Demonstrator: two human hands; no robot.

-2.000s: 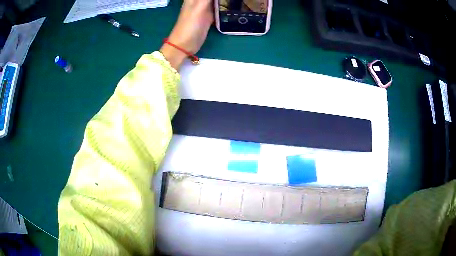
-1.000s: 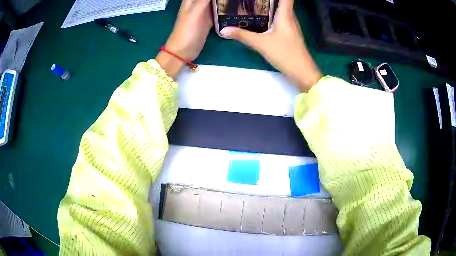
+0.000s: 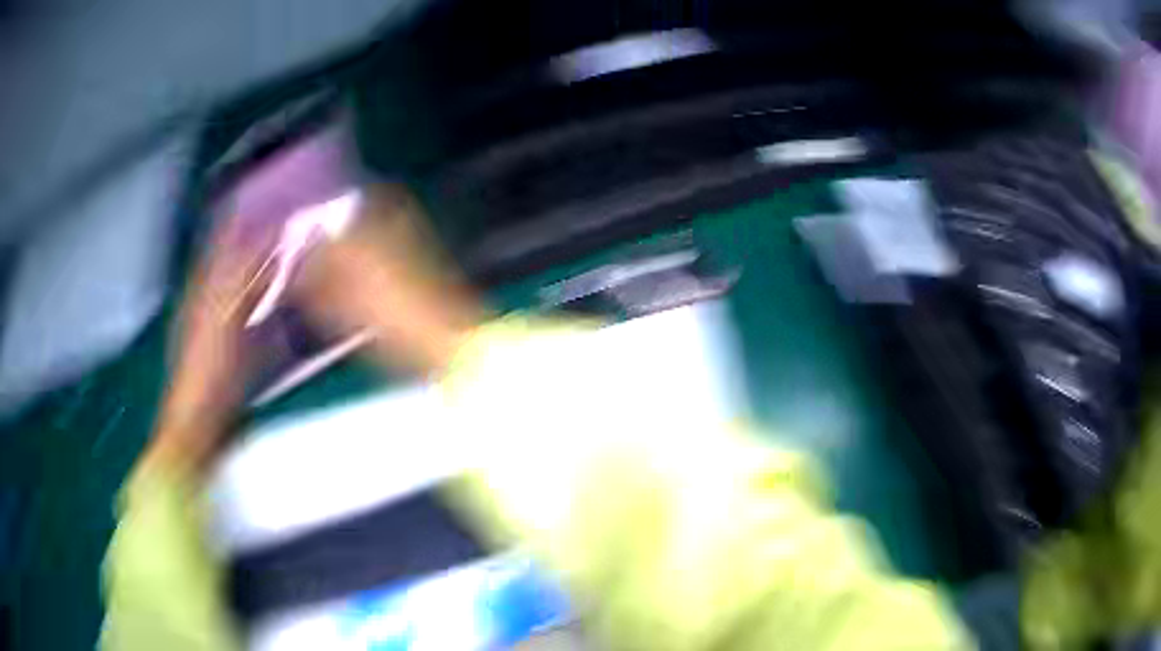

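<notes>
The picture is strongly blurred. A pink-cased smartphone is at the upper left, tilted, between my two hands. My left hand is at its left and lower side. My right hand is against its right side; single fingers cannot be made out. The phone's screen cannot be read. The black strip lies on the white sheet, partly under my right sleeve. Smeared blue pieces lie below the strip.
Black foam trays with white labels stretch along the back. Pale papers or labels lie at the right, beside dark wrapped items. Small blurred objects lie behind the sheet. A person's yellow sleeve shows at the right edge.
The view has swung to the right and blurred. The phone and both hands now show at the upper left. More of the trays and the right side has come into view.
</notes>
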